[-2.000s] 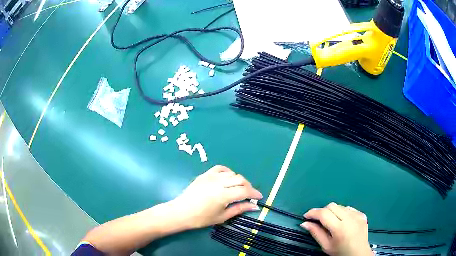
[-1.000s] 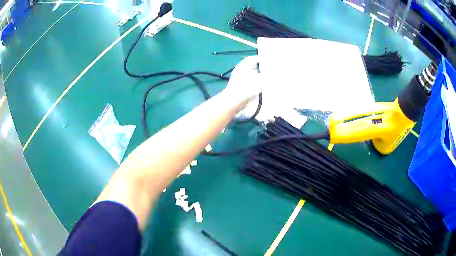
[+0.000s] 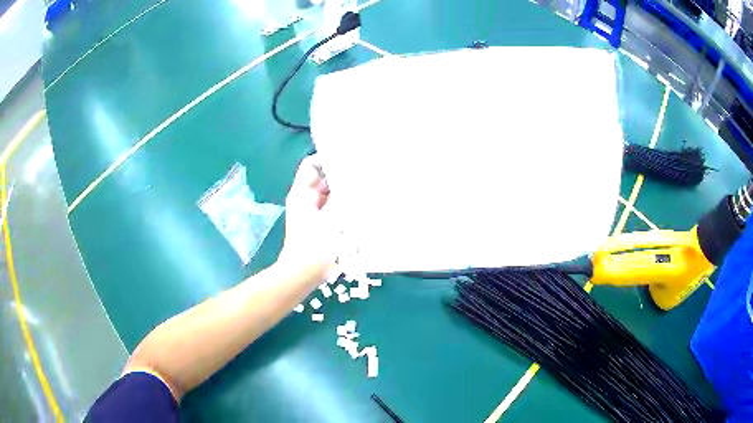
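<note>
My left hand point(image 3: 310, 211) grips the left edge of a large white sheet point(image 3: 471, 161), its fingers partly hidden by the sheet. The sheet looks blank and overexposed. It hides part of the black cord and the upper end of the black cable bundle point(image 3: 570, 339). Small white marker pieces point(image 3: 360, 289) lie scattered just below my hand and the sheet's lower left corner. My right hand is not in view.
A yellow heat gun point(image 3: 648, 263) lies at the right beside a blue bin point(image 3: 731, 330). A clear plastic bag point(image 3: 243, 215) lies left of my hand. Another black bundle point(image 3: 669, 163) lies at the far right. A black cable end point(image 3: 384, 408) shows at the bottom.
My left hand has left the cable it held with my right hand, reached to the sheet and drawn it left and nearer. My right hand has left the view. The view has shifted too.
</note>
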